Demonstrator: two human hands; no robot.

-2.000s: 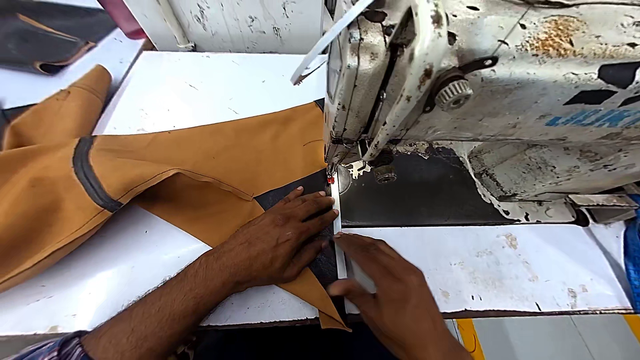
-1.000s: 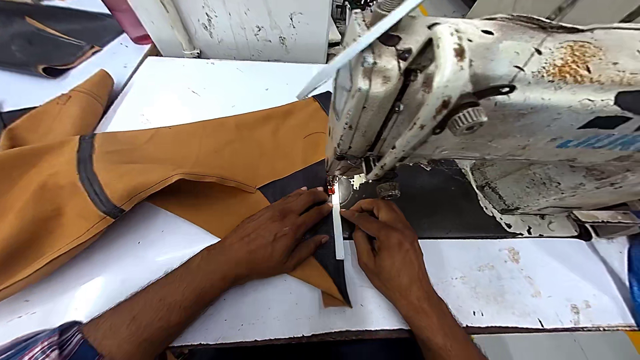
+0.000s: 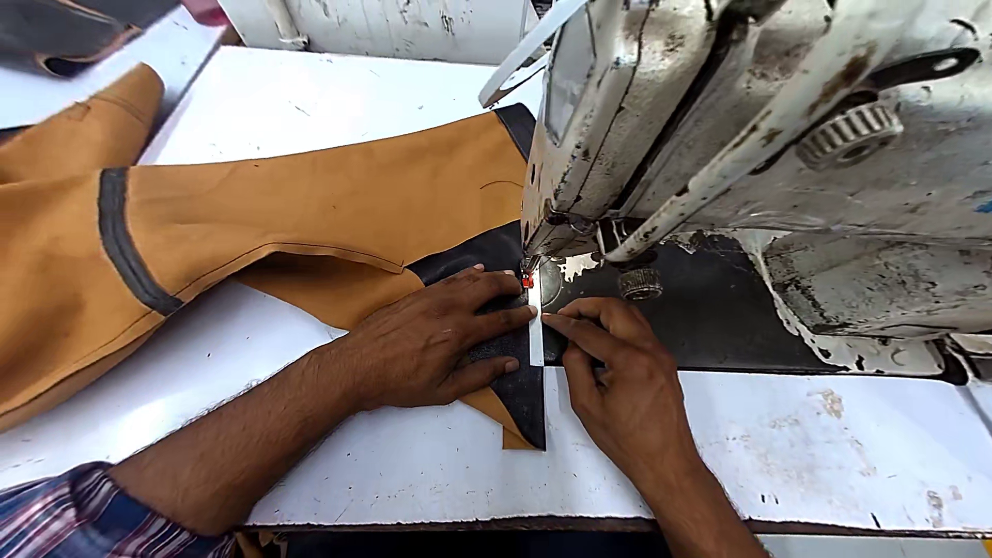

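A tan leather or fabric piece [image 3: 325, 198] with black bands lies across the table, its black edge panel [image 3: 528, 403] under the sewing machine's presser foot [image 3: 528, 280]. Along that edge runs a narrow white strip [image 3: 536, 341], which passes under the foot. My left hand [image 3: 442, 333] rests flat on the panel, fingers spread, one fingertip touching the strip. Close by on the right is my right hand [image 3: 620, 364], fingers curled and the index fingertip at the strip's right edge; whether it pinches anything is unclear. The needle is hard to make out.
The worn white sewing machine [image 3: 666, 116] fills the upper right, with a knurled knob [image 3: 851, 136] and a black bed plate [image 3: 697, 310]. More white strip [image 3: 527, 58] hangs beside its head. Black pieces [image 3: 62, 31] lie at the upper left. The white tabletop [image 3: 790, 442] ends at a dark front edge.
The white strip's near end, which reached toward the table's front edge, now lies closer to the presser foot. The black panel's lower tip is also nearer the foot. The view has moved closer.
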